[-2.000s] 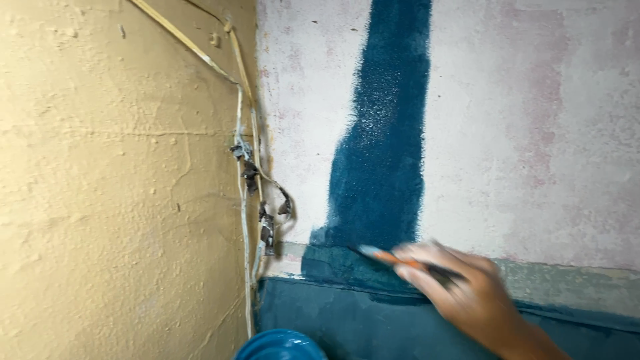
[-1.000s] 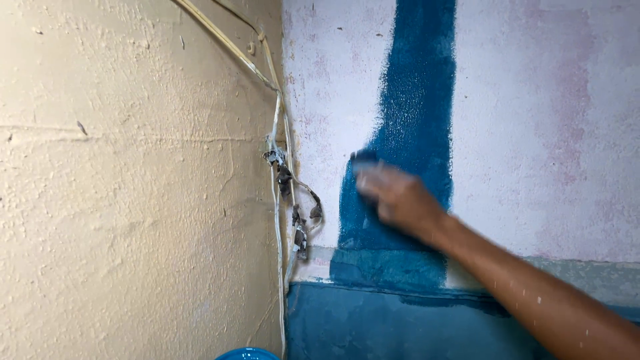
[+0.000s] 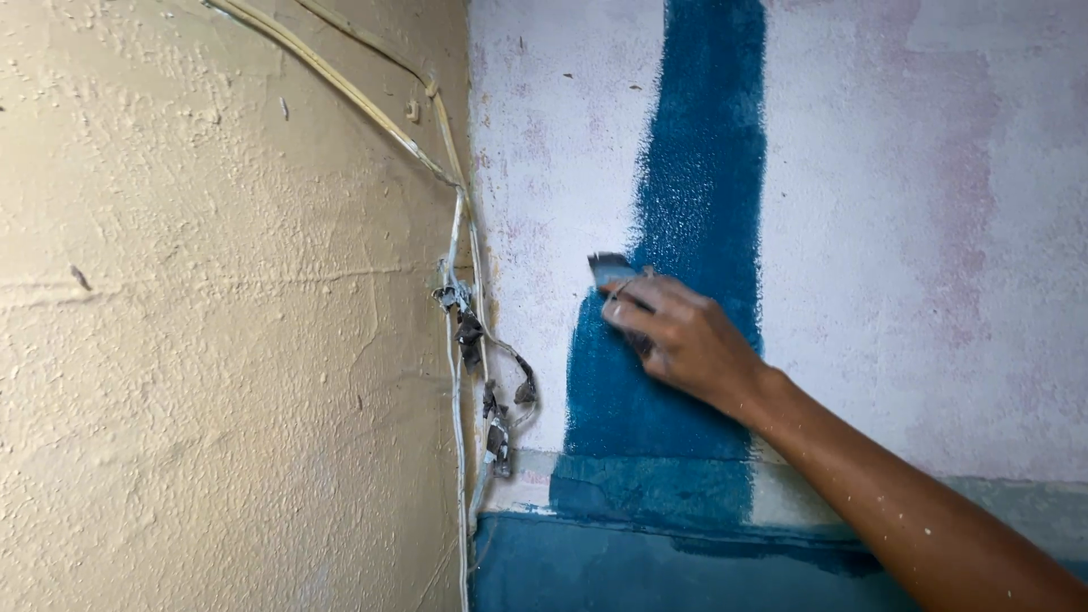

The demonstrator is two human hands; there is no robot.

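Note:
My right hand [image 3: 688, 336] grips a paintbrush [image 3: 614, 270] by its handle, most of which the fingers hide. The dark bristle tip points up and left against the white wall [image 3: 552, 170], just left of a blue painted band [image 3: 710, 195]. This band runs down from the top of the view and widens on the left below the brush. Its surface has a wet shine in places. My left hand is out of view.
A cream textured wall [image 3: 212, 340] meets the white one at a corner. Loose electrical cables [image 3: 459, 425] run down there, with dark tape [image 3: 469, 330] around some joints. Below the band lies a darker teal lower wall section [image 3: 595, 569].
My right hand has risen from the band's bottom edge with the brush. Blue paint now reaches higher on the band's left side. The blue container seen earlier at the bottom is out of view.

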